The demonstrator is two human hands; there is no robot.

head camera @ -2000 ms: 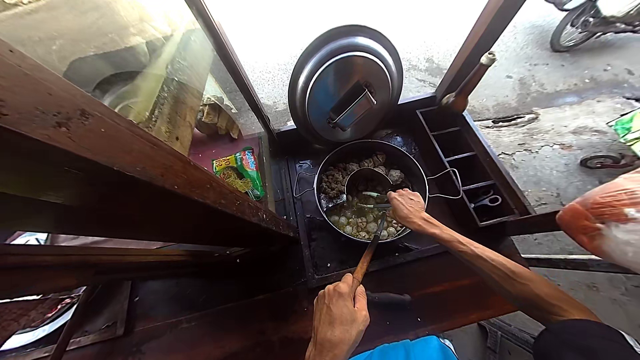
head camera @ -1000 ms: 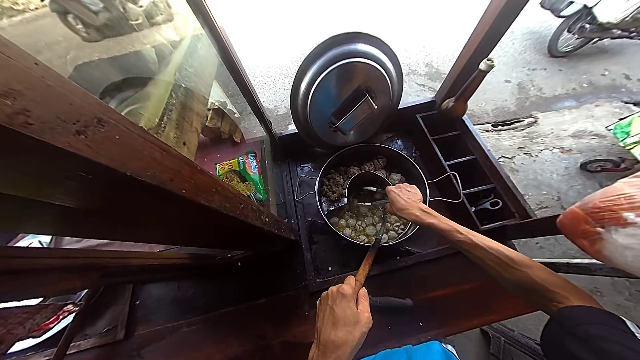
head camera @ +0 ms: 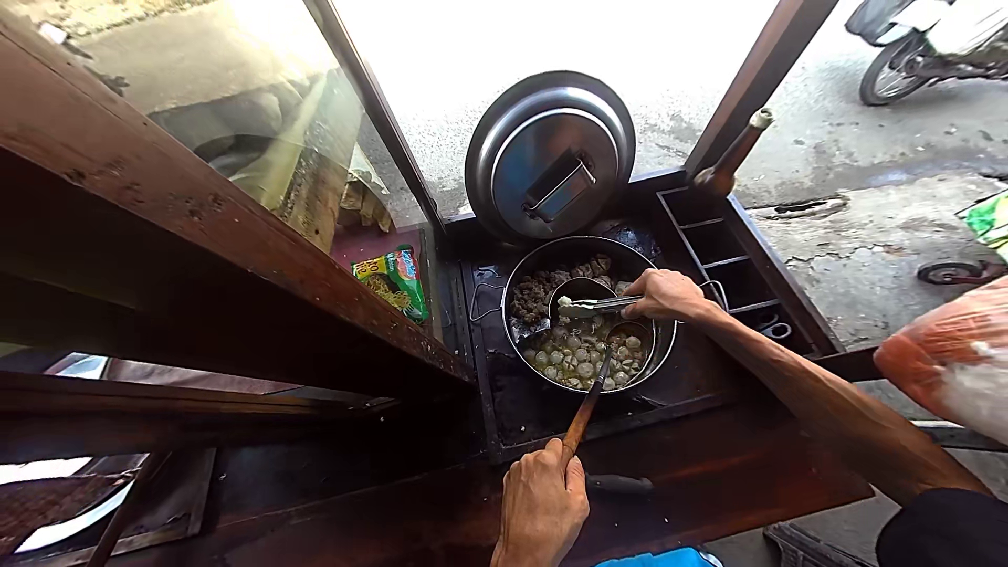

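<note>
My left hand point(head camera: 543, 500) grips the wooden handle of a ladle point(head camera: 584, 413), whose bowl rests among pale meatballs point(head camera: 575, 358) in broth in a large metal pot point(head camera: 510, 358). My right hand point(head camera: 669, 295), over the pot's right side, holds metal tongs point(head camera: 602, 304) pointing left, with a small pale piece at their tips. Beneath the tongs, a round metal divider point(head camera: 561, 288) stands inside the pot. Darker chunks of meat point(head camera: 535, 295) lie at the pot's back left. The large metal lid point(head camera: 551, 157) leans upright behind the pot.
Right of the pot is a wooden compartment tray point(head camera: 717, 244) with scissors point(head camera: 776, 329) in it. An instant noodle packet point(head camera: 392, 283) lies beyond the left frame. A knife handle point(head camera: 620, 483) lies near my left hand. A filled plastic bag point(head camera: 953, 354) hangs at right.
The tongs have lifted and now point left above the divider, a pale piece at their tips. The ladle's bowl shows farther right among the meatballs.
</note>
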